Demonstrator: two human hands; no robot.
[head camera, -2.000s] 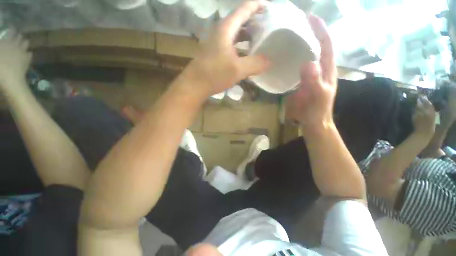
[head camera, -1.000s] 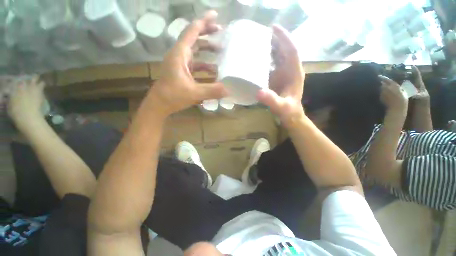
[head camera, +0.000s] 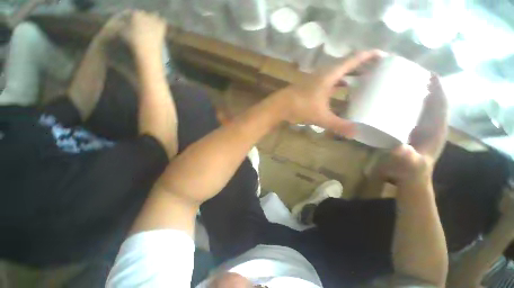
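Note:
A white cotton pad stack (head camera: 389, 101), a palm-wide block with straight sides, is held up between my hands in front of the table edge. Its rounded end face points down toward me. My left hand (head camera: 321, 101) spans its left side, with the thumb at the lower left edge and the fingers at the top. My right hand (head camera: 425, 135) is around its right side, with the thumb near the lower right edge. Some right fingers are hidden behind the stack. Whether a clear sleeve covers it I cannot tell.
Many white packs (head camera: 284, 20) stand and lie on the white-covered table beyond the stack. Brown cartons (head camera: 287, 174) are below the table edge. A person in a dark shirt (head camera: 73, 185) sits at my left, hands at the table edge. Part of another person's arm (head camera: 499, 236) shows at the right.
The view has turned left, so the stack and both hands now appear farther right, with the stack more tilted. Both hands still hold it. More of the left neighbour shows.

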